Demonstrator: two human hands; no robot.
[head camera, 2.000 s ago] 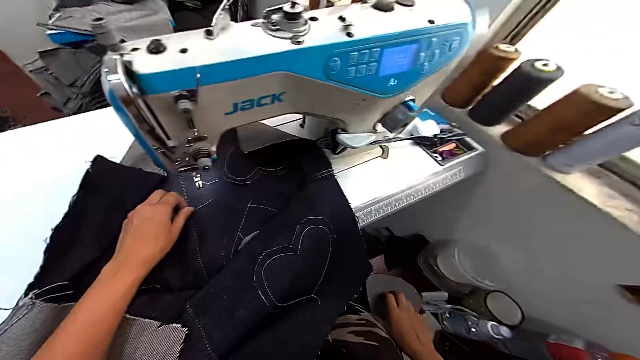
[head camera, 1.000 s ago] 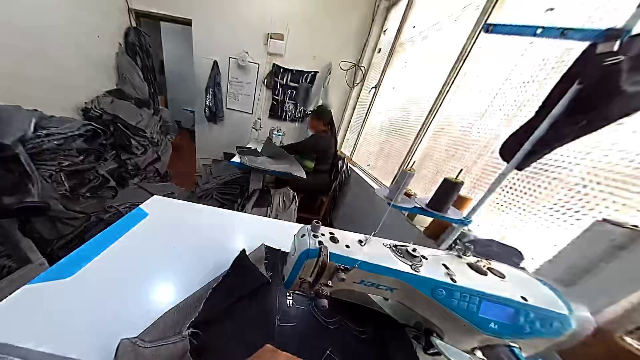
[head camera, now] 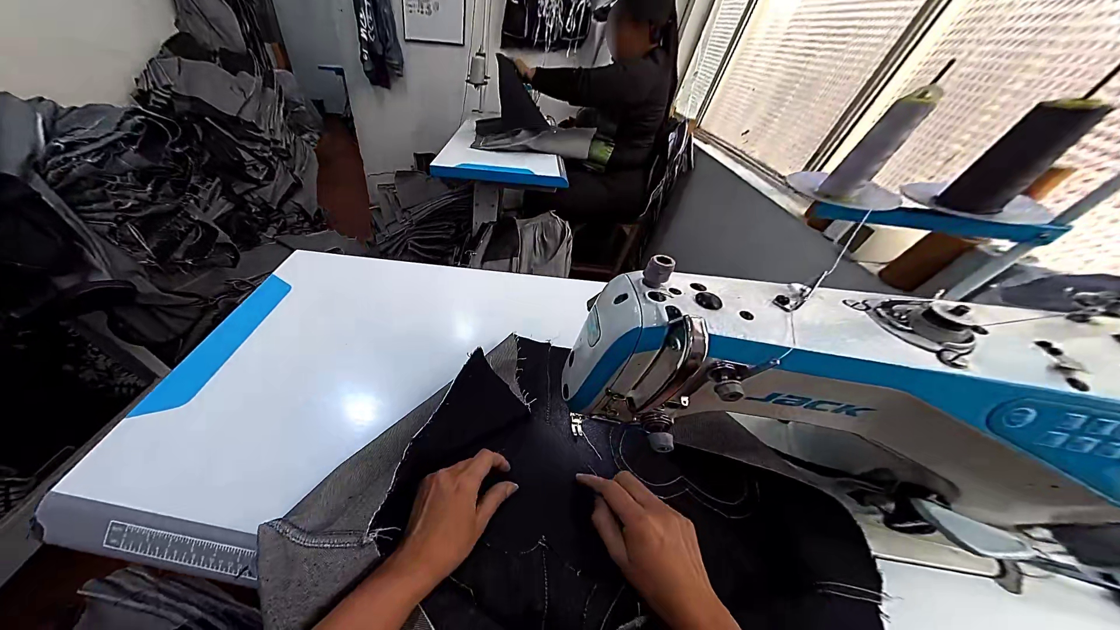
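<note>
Dark denim fabric (head camera: 525, 472) with pale stitched lines lies under the presser foot (head camera: 577, 426) of a white and blue Jack sewing machine (head camera: 787, 367). My left hand (head camera: 455, 507) rests on the cloth left of the foot, near a frayed edge, fingers slightly apart. To the right, my right hand (head camera: 643, 529) lies on the denim just below the foot, its index finger pointing toward my left hand. Both palms face down, pressing on the cloth without pinching it. The denim's lighter grey underside shows along the left, and part of the cloth passes beneath the machine arm.
The white table (head camera: 350, 350) has a blue corner strip and a ruler marking (head camera: 179, 547). Thread cones (head camera: 884, 144) stand on a rack at right. Denim piles (head camera: 175, 175) fill the left. Beyond, a co-worker (head camera: 612, 96) sits at another sewing table (head camera: 499, 166), holding cloth.
The view has swung widely. My right hand, low beside the table two seconds ago, now lies on the denim. The co-worker has raised a piece of cloth since one second ago.
</note>
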